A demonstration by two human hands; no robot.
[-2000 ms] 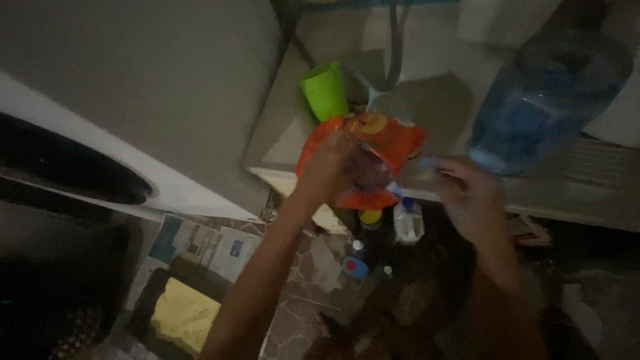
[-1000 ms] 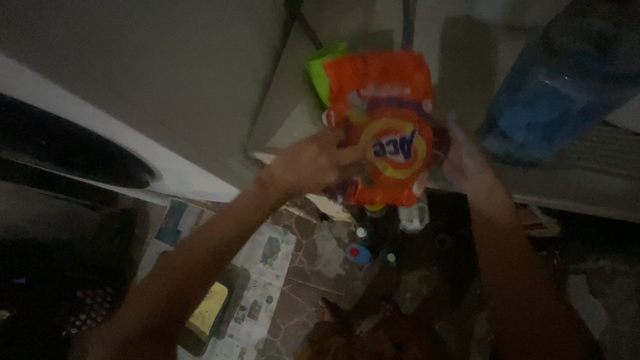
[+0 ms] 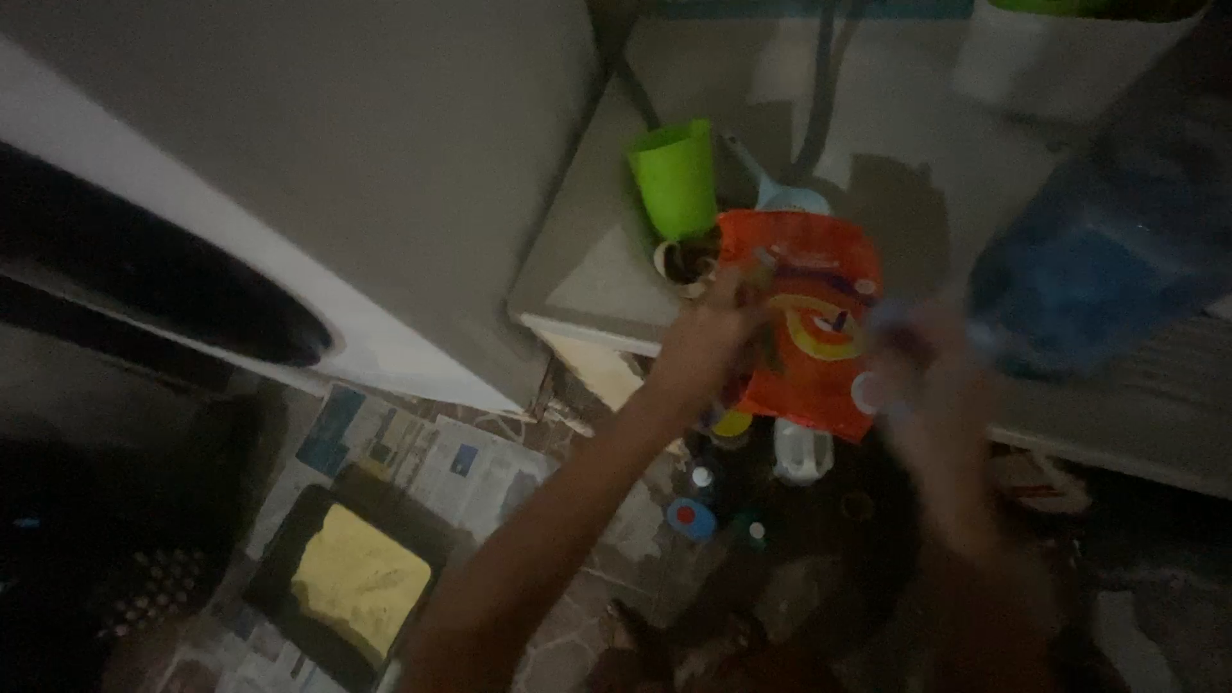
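Note:
An orange Ace detergent bag (image 3: 808,385) hangs over the front edge of a pale counter. My left hand (image 3: 717,327) grips its left side. Blurred by motion, my right hand (image 3: 924,356) is at the bag's right side with a pale, bluish thing at its fingers that I cannot make out; whether it also touches the bag is unclear. Behind the bag stand a lime-green plastic cup (image 3: 676,183) and a light blue scoop or strainer with a handle (image 3: 791,199). A round white-rimmed container (image 3: 679,268) sits by the cup, partly hidden by the bag.
A large blue water bottle (image 3: 1097,279) lies at the right of the counter (image 3: 597,289). Several bottles, one blue with a red cap (image 3: 691,518), stand on the floor below. At left are a white appliance (image 3: 385,144) and a dark tray (image 3: 279,549) with yellow contents on newspaper.
Since one second ago the bag has moved lower and tilted, uncovering more of the green cup and the scoop. The right hand has shifted along the bag's right side.

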